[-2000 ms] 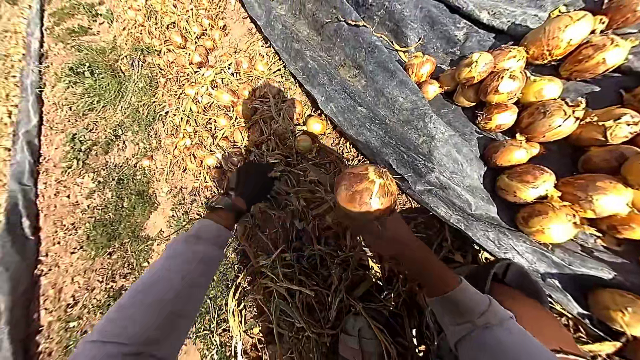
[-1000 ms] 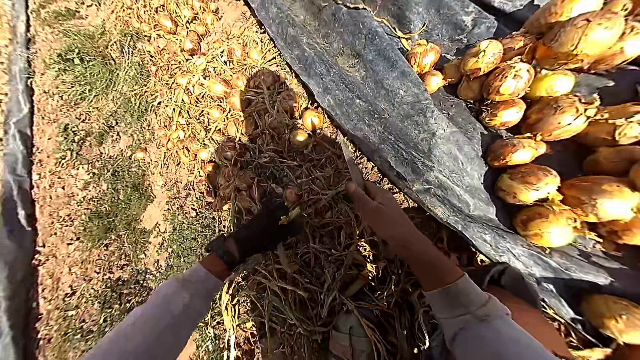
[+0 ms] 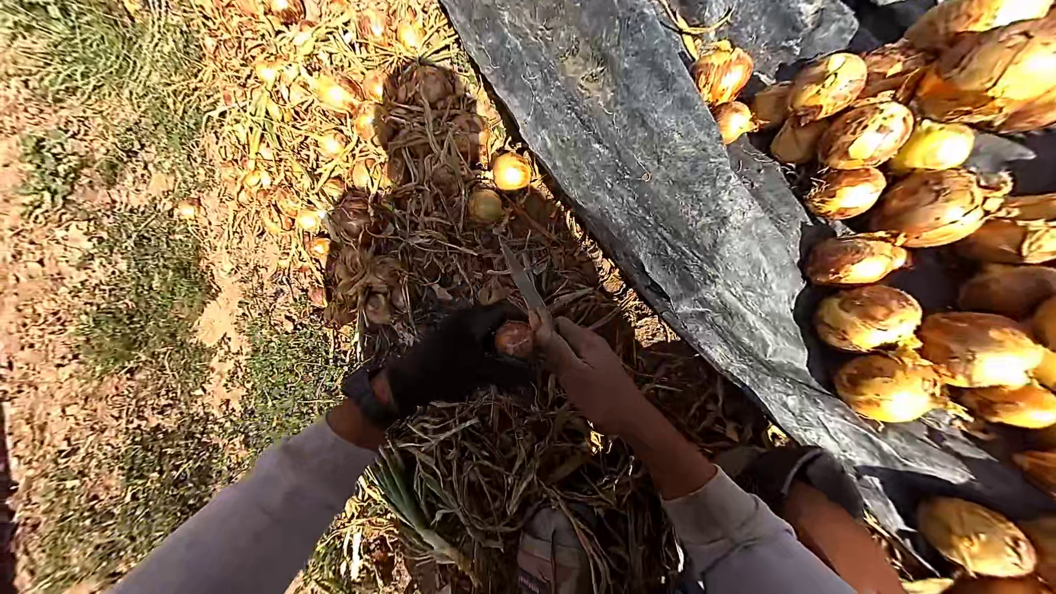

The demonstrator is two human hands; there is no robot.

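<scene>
My left hand (image 3: 454,355), in a black glove, is closed around a small onion (image 3: 515,339) whose reddish-brown end shows at the fingers. Right beside it, my bare right hand (image 3: 586,367) grips a knife with its blade (image 3: 520,276) pointing up and away from me. The knife's handle is hidden in the fingers. Both hands are close together above a heap of dry onion tops (image 3: 487,462). Beyond the blade, two yellow onions (image 3: 511,172) lie at the edge of the dry leaves.
A dark plastic sheet (image 3: 660,181) runs diagonally on the right, with many large onions (image 3: 866,318) on it. More onions with dried leaves (image 3: 334,95) lie ahead. Grass and bare soil (image 3: 148,313) are at the left. My shoe (image 3: 553,549) is among the leaves.
Two seconds ago my right hand held a large onion up. That onion is out of that hand, and the knife blade shows there. My left hand has come in from the left beside my right hand.
</scene>
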